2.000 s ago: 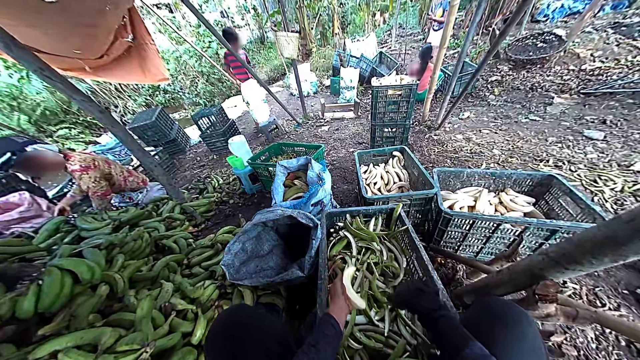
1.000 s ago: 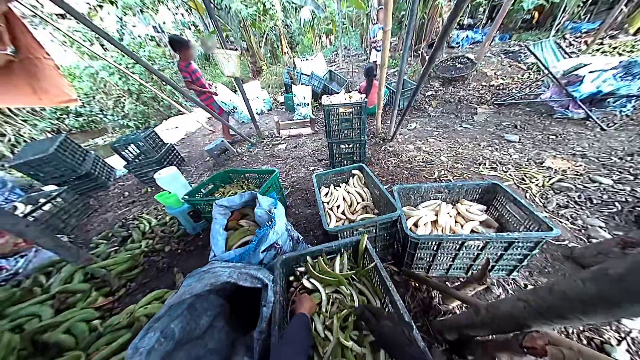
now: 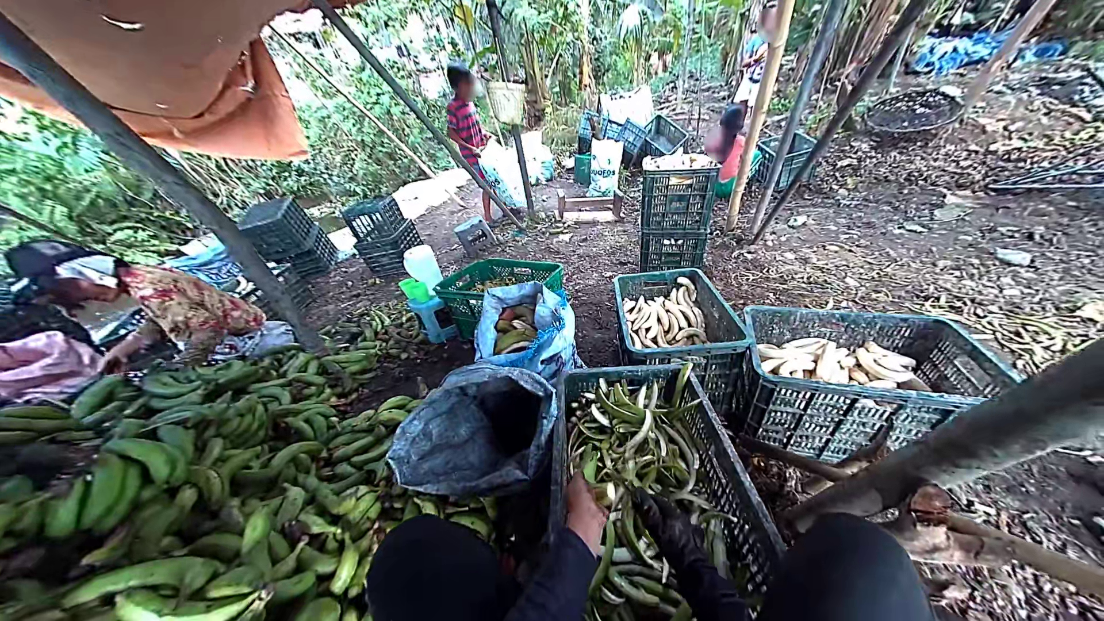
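Bare-skinned, my left hand (image 3: pixel 586 511) is closed around a green banana (image 3: pixel 590 466) at the left side of a dark plastic crate (image 3: pixel 733 470). My right hand (image 3: pixel 662 522), in a dark glove, is just right of it, over the green peels (image 3: pixel 638 431) that fill the crate; whether it grips anything is not clear. Left of the crate a grey-blue sack (image 3: pixel 448 431) stands with its mouth open. Unpeeled green bananas (image 3: pixel 259 483) cover the ground at left. Peeled bananas lie in a crate (image 3: pixel 681 352) beyond and in a wider crate (image 3: pixel 880 401) at right.
A blue-white sack (image 3: pixel 552 341) and a green crate (image 3: pixel 483 302) stand beyond the grey-blue sack. A wooden pole (image 3: pixel 957 448) slants across the right. Stacked crates (image 3: pixel 675 207) stand farther back. A person (image 3: pixel 190 302) bends over the bananas at left; other people are in the background.
The peeled banana in my left hand two seconds ago is gone from it, and a green one is there now. The view has swung right and back left.
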